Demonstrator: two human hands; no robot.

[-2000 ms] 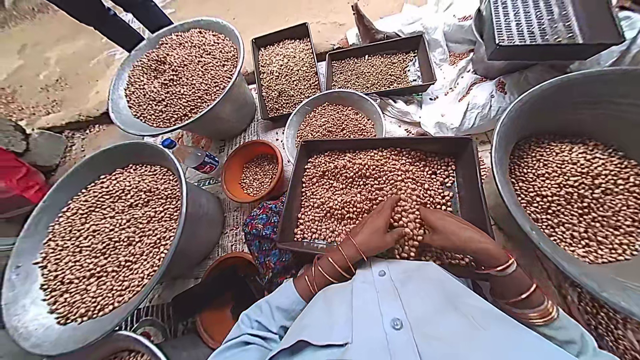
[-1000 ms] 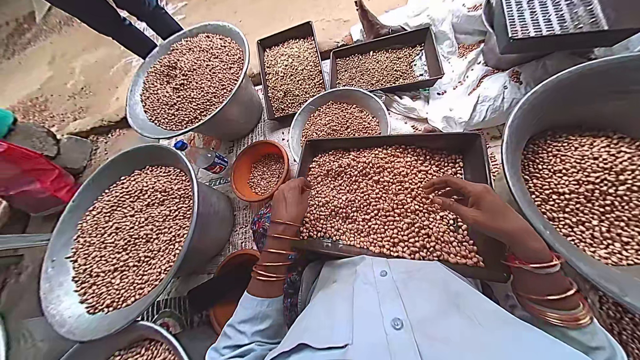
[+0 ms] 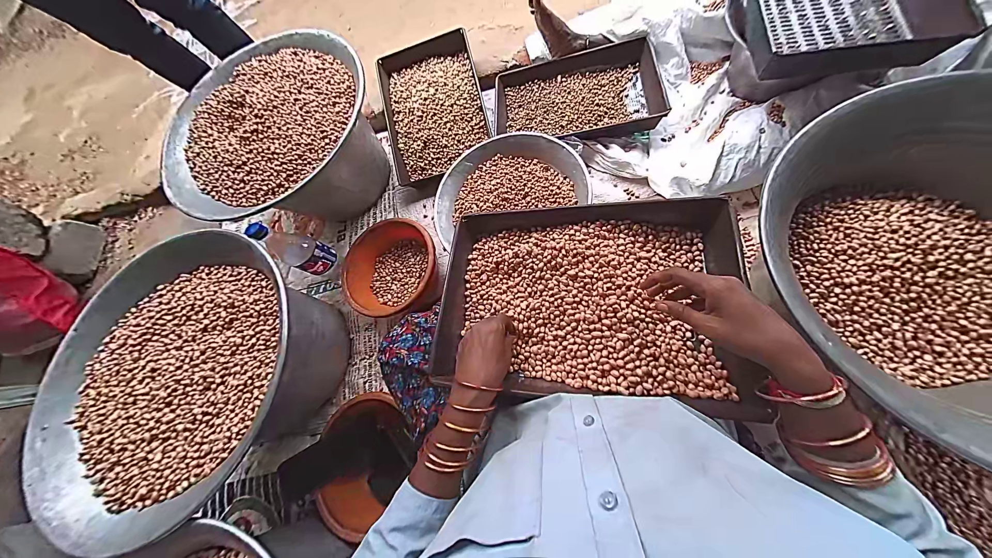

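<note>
A dark rectangular metal tray (image 3: pixel 601 211) lies across my lap, spread with brown nuts or seeds (image 3: pixel 577 298) that look like peanuts. Bent at the fingers, my left hand (image 3: pixel 487 349) is over the tray's near left part; whether anything is between its fingertips is too small to tell. My right hand (image 3: pixel 701 306) hovers above the right part of the heap, its fingers apart and nothing visible in them. Bangles circle both wrists.
Large metal tubs of nuts stand at upper left (image 3: pixel 360 155), lower left (image 3: pixel 314 356) and right (image 3: pixel 806 147). Beyond my tray are a metal bowl (image 3: pixel 577 159) and two filled trays (image 3: pixel 380 85) (image 3: pixel 659 85). An orange bowl (image 3: pixel 356 267) and plastic bottle (image 3: pixel 298 249) sit left. A person's legs (image 3: pixel 147 39) show.
Both hands were together in the nuts at the near edge two seconds ago; they have since parted. My left hand went to the tray's left side, then inward over the nuts. The heap is spread flatter.
</note>
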